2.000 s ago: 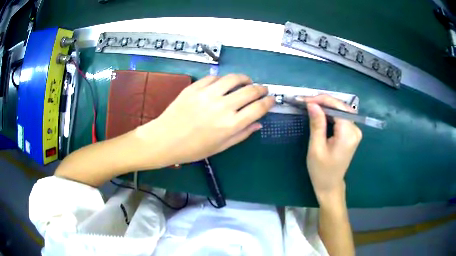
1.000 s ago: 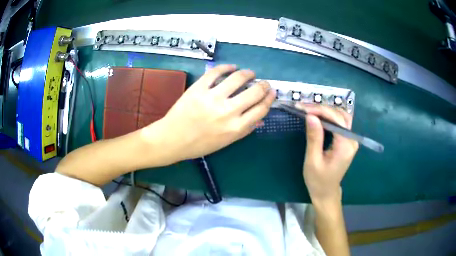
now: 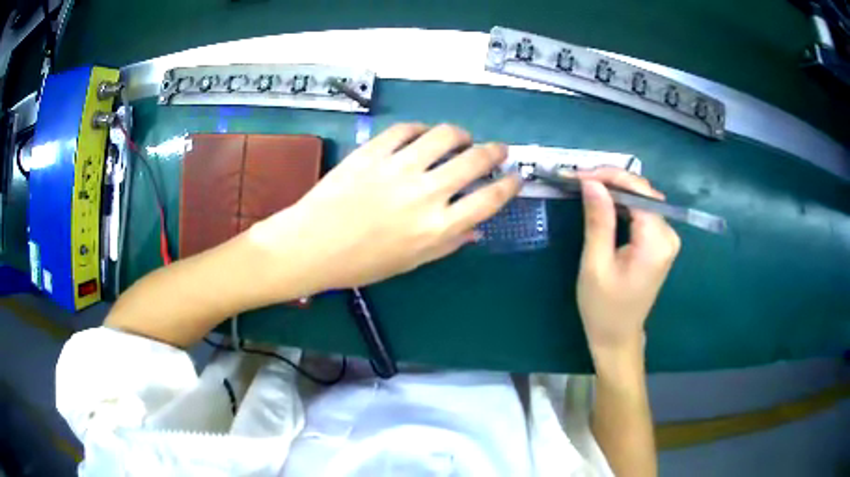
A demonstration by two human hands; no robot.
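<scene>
A grey carrier bar (image 3: 596, 160) lies across the green mat, its left part hidden under my left hand (image 3: 391, 210). My left hand is spread, with its fingertips on the bar; I cannot tell if they grip it. My right hand (image 3: 623, 238) holds grey tweezers (image 3: 685, 214) like a pen, tip pointing left at a component (image 3: 528, 171) in a nest of the bar. A clear sheet of tiny dots (image 3: 517, 226) lies just below the bar, partly beside my left fingers.
A brown plate (image 3: 210, 200) lies left, partly under my left forearm. A blue and yellow tester (image 3: 61, 191) stands far left, with a red clip lead (image 3: 165, 244). Two more carrier bars (image 3: 266, 87) (image 3: 606, 82) lie at the back. A black pen (image 3: 373, 331) lies near the front edge.
The tweezers' tip went from the component down to the dot sheet, then back up to a nest of the bar. My left hand stays at the bar. The whole view shifted slightly.
</scene>
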